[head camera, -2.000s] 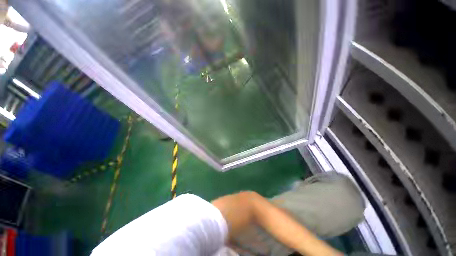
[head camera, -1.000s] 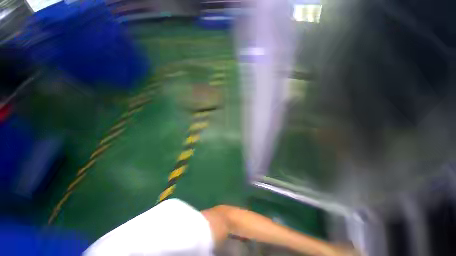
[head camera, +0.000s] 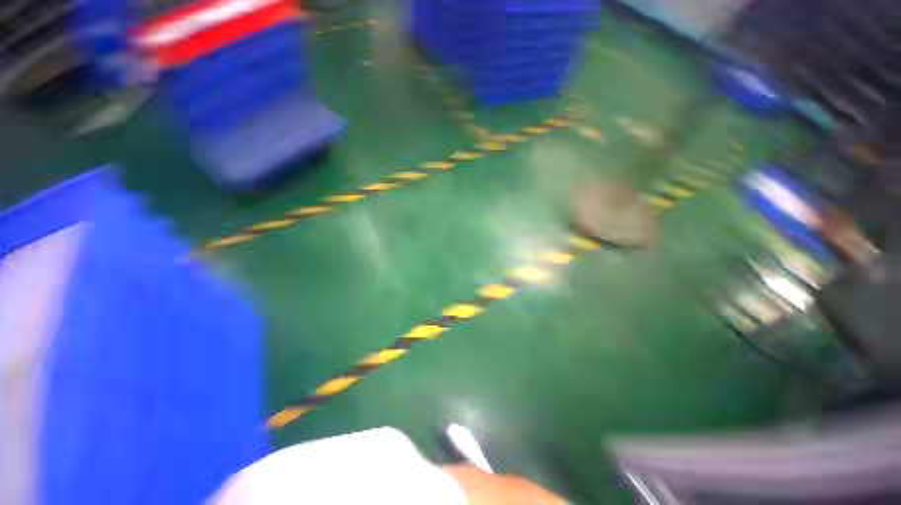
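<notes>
Neither of my hands is in view. A white sleeve (head camera: 346, 473) and a bit of bare arm below it show at the bottom edge; the arm is cut off by the edge. Nearest on the left is a pile of blue bins (head camera: 163, 365), blurred, with a pale surface at its far left side. I cannot tell what is inside the top bin.
Blue bins with a red bin (head camera: 217, 25) on top stand on a platform trolley (head camera: 267, 143). Another blue stack (head camera: 509, 49) stands at the back. Yellow-and-black tape (head camera: 425, 332) crosses the green floor. A round brownish object (head camera: 614, 212) and a pale frame edge (head camera: 771, 459) are right.
The view has swung left, away from the rack and its clear door. The near blue bins and the red bin's trolley have come into view, and less of the bare arm shows.
</notes>
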